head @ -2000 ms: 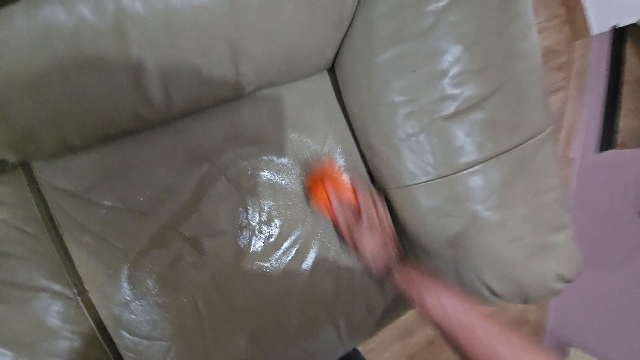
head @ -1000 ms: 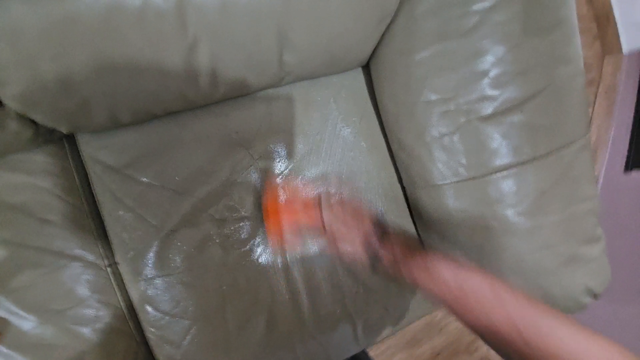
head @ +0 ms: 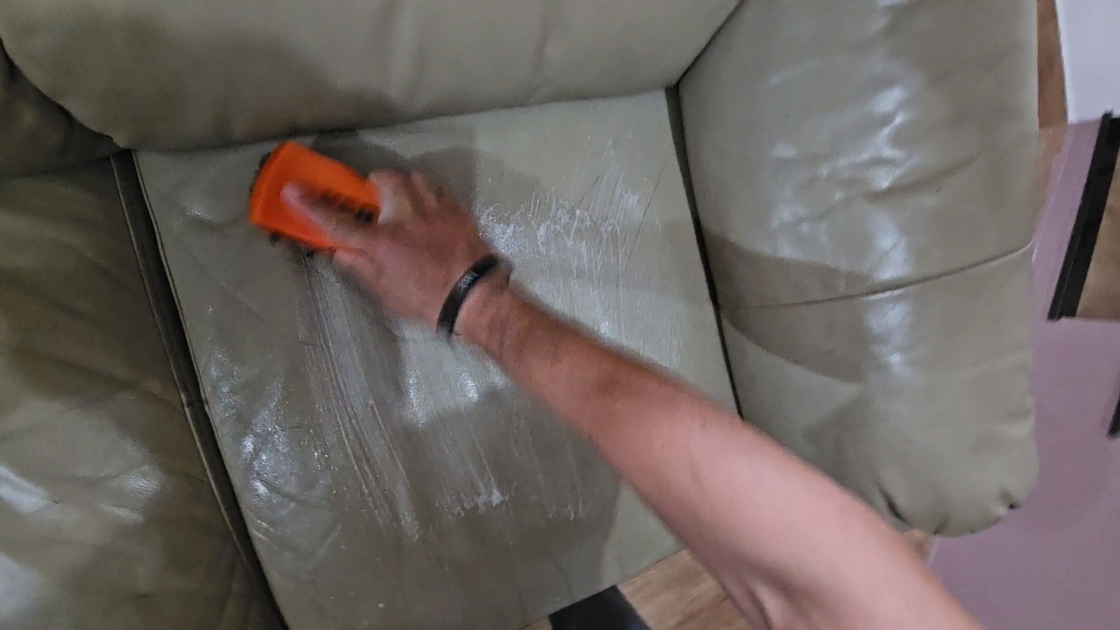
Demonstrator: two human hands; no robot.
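My right hand [head: 411, 236], with a black wristband [head: 468, 293] at the wrist, grips an orange scrubbing brush [head: 302, 192] with dark bristles. The brush lies against the back left part of the greenish-grey leather seat cushion [head: 350, 560], close to the backrest. Whitish streaks of foam or lather [head: 376, 420] run down the cushion from below the brush, and more cover its back right part. My left hand is not in the frame.
The sofa's backrest [head: 394, 61] rises behind the cushion and a padded armrest [head: 857, 175] stands at its right. Another seat cushion [head: 79, 394] adjoins at the left across a dark gap. Wooden floor [head: 682, 595] shows at the bottom, and a purplish surface [head: 1032, 534] lies beyond the armrest.
The brush in my right hand has moved left across the cushion and up toward the backrest. White streaks now show on the leather where it looked wet and shiny before.
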